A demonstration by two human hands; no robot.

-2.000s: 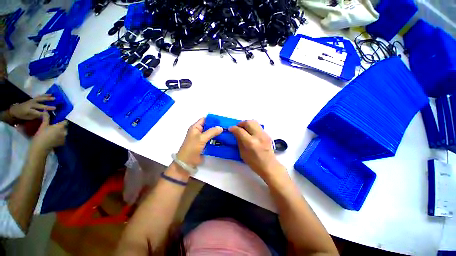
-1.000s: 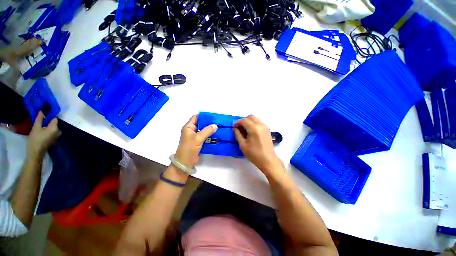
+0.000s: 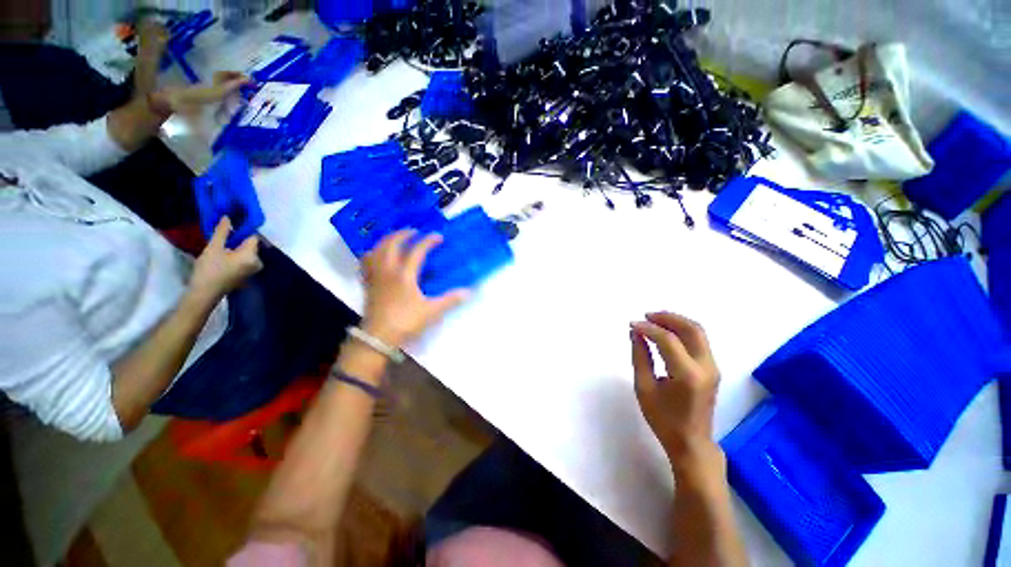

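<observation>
My left hand is blurred, fingers spread, at the near left end of a blue insert tray. That tray overlaps the row of filled blue trays; a dark cable bundle shows at its far end. Any contact between hand and tray is unclear, but the fingers do not appear closed on it. My right hand is empty above the white table, fingers curved and thumb apart.
The black cable pile lies on the far side. Printed cards and a cream bag are at far right. A leaning tray stack and loose top trays stand right. A neighbour's hand holds a tray at left.
The tray from in front of me is now at the filled row, with my left hand beside it. My right hand has let go and moved right. The view has turned left.
</observation>
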